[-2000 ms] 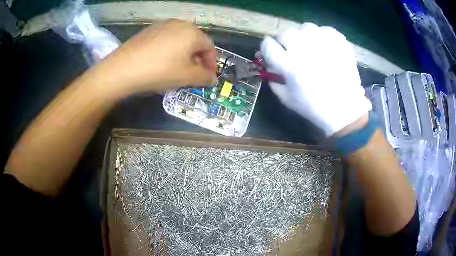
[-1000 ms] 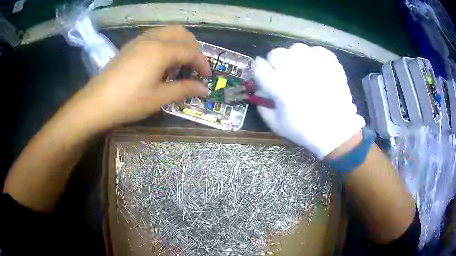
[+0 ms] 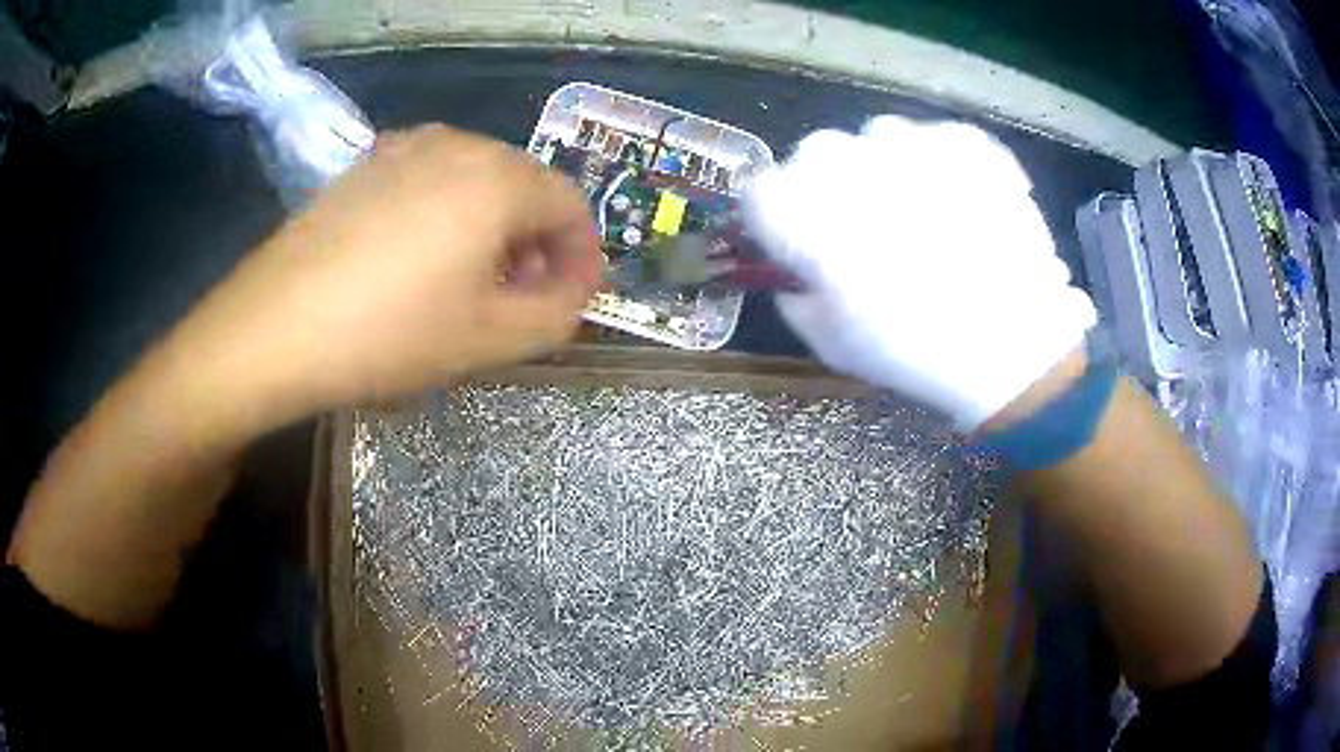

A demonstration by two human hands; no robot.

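Note:
An open white housing (image 3: 711, 326) with rounded corners lies on the dark bench, a green circuit board and a yellow block (image 3: 670, 212) inside. My right hand (image 3: 926, 265), in a white glove, is closed on red-handled cutters (image 3: 757, 269). Their blurred grey jaws are over the lower middle of the board. My bare left hand (image 3: 485, 257) is blurred at the housing's left side and covers its lower left part. Its fingertips are bunched together; whether they hold anything cannot be told.
A cardboard box (image 3: 331, 588) with a heap of thin silvery wires (image 3: 661, 544) is nearest me. White units (image 3: 1198, 279) stand at right with clear plastic (image 3: 1249, 470). A plastic-wrapped cord (image 3: 279, 118) lies upper left. A pale raised edge (image 3: 705, 33) borders the green belt.
The housing has turned slightly, and more of its upper left shows. My left hand has moved down and left from its upper part. The cutters have shifted slightly over the board.

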